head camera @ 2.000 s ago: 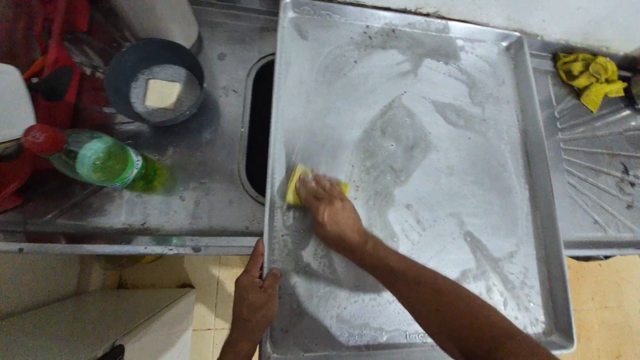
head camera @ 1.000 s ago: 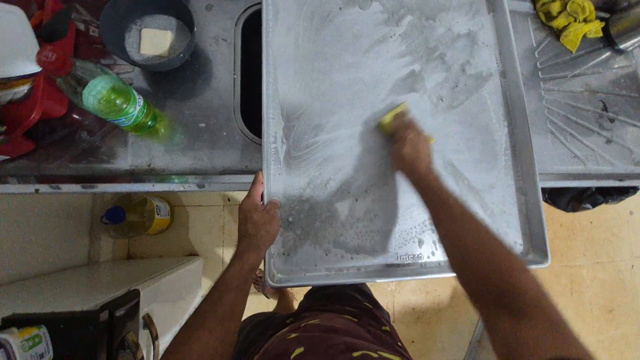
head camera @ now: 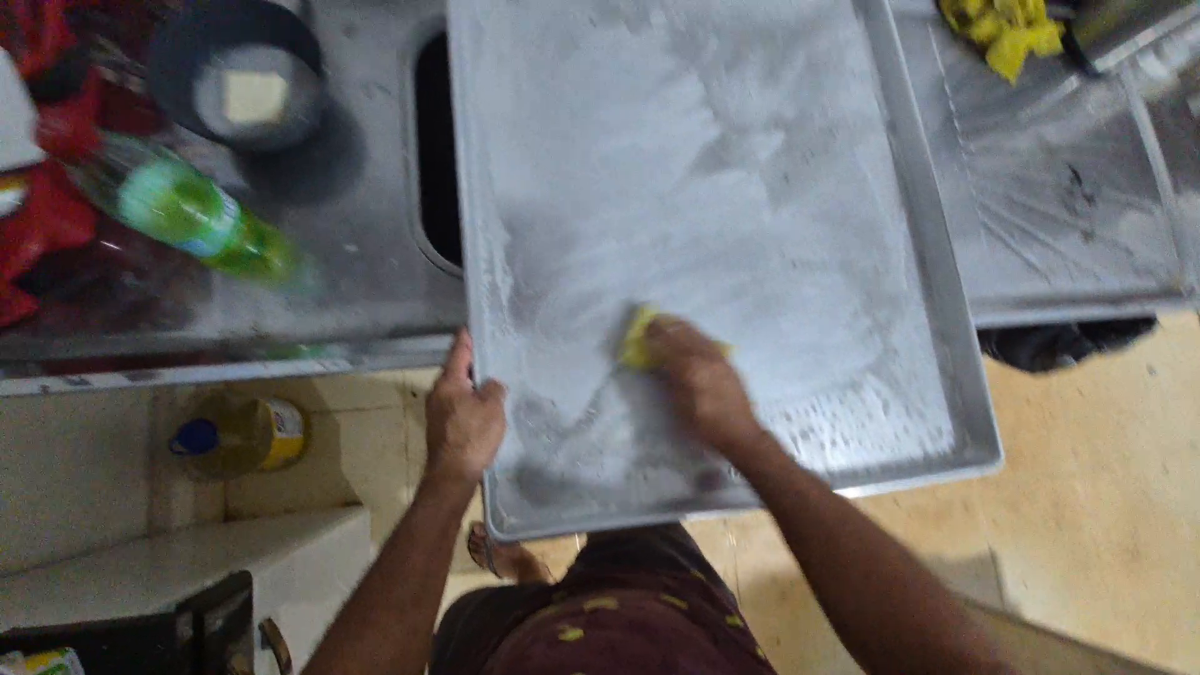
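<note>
A large metal baking tray (head camera: 797,234) with a raised rim lies over the sink, its near end jutting past the counter edge. My left hand (head camera: 466,417) grips the tray's left rim near the front corner. Blurred by motion, my right hand (head camera: 698,380) presses a yellow sponge or cloth (head camera: 640,339) on the lower middle of the tray. Whitish smears and wet streaks cover the metal, with droplets near the front rim.
Left of the sink opening (head camera: 439,159) are a dark bowl (head camera: 178,84) holding a pale block and a green plastic bottle (head camera: 187,211). A yellow cloth (head camera: 1008,33) lies at the upper right. On the floor is a blue-capped bottle (head camera: 248,436).
My right hand and the yellow sponge or cloth have moved toward the tray's near end. My left hand stays on the left rim. More whitish smears show on the metal than two seconds ago.
</note>
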